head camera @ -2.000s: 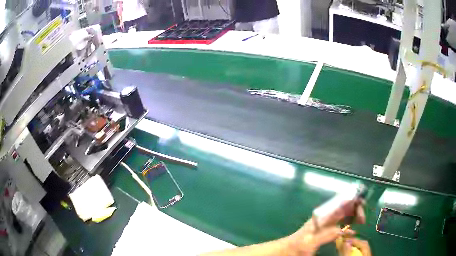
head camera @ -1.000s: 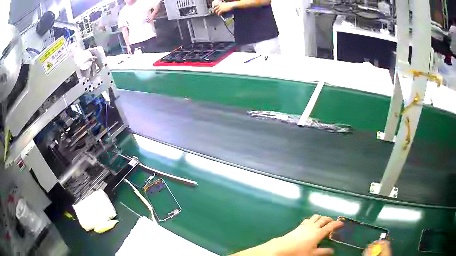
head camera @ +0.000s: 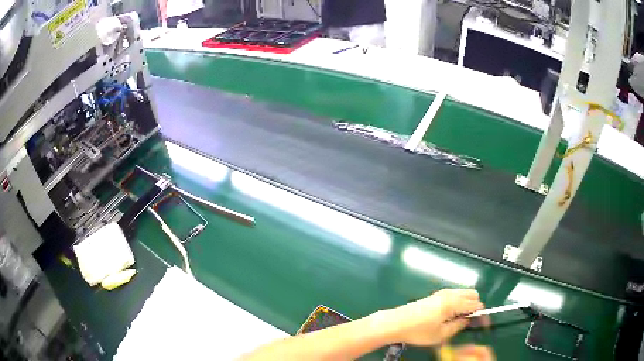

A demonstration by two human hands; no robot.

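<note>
My left hand [head camera: 452, 315] reaches in from the bottom and is closed on a thin phone frame [head camera: 500, 309], tilted and seen nearly edge-on as a pale strip. My right hand [head camera: 472, 352] is blurred and cut off by the bottom edge, just below the left. A yellow patch of the hand tool [head camera: 446, 351] shows at its fingers; its tip cannot be made out. Another frame [head camera: 326, 319] lies partly hidden behind my left forearm. A further dark frame [head camera: 556, 337] lies to the right of my hands.
A white sheet [head camera: 191, 321] lies at the near left. Beyond it are a frame [head camera: 185, 220], a pale rod [head camera: 215, 206], a crumpled white wipe [head camera: 104, 255] and a machine [head camera: 78, 151]. A dark conveyor [head camera: 303, 151] runs beyond the green worktop; a white post [head camera: 554, 183] stands right.
My left hand has gone from a frame lying flat to a lifted, tilted one. A frame now shows behind the left forearm. The camera view has shifted, and the people opposite are mostly out of view.
</note>
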